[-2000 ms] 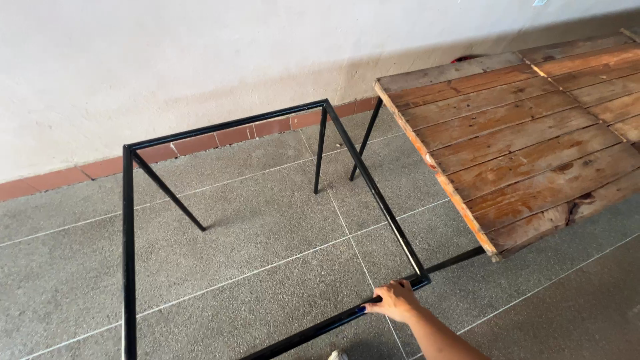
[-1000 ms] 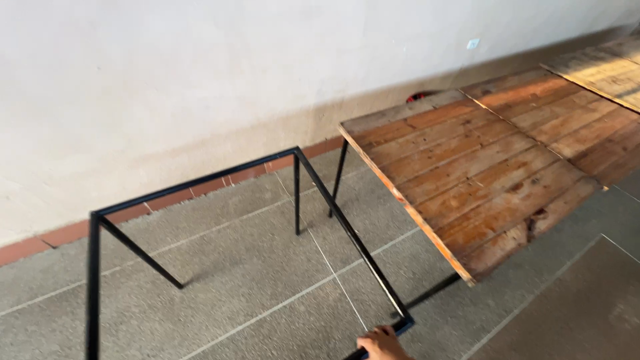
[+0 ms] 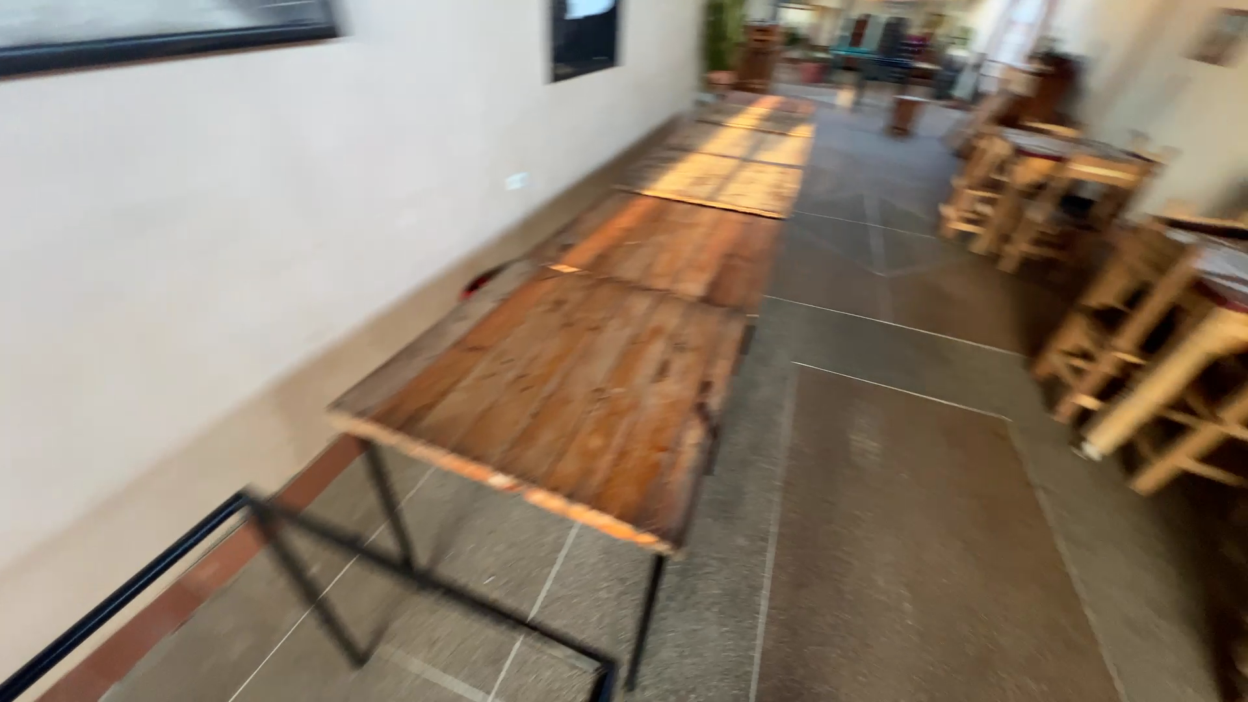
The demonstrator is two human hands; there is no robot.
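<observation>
Neither of my hands shows in the head view now, so what they hold or touch is hidden. A black metal table frame without a top stands at the lower left, partly cut off by the picture's edge. Just beyond it, a table with a wooden plank top rests on thin black legs. More plank-topped tables continue behind it in a long row, and sunlight falls on the farther ones. The whole view is blurred.
A pale wall with dark-framed pictures runs along the left. On the right stand wooden stools and tables. Between them lies a stone floor with a brownish rectangular area. Blurred furniture fills the far end.
The view has swung up and to the right, bringing in the full table row and the stools. The hand that was on the black frame's corner has left the view.
</observation>
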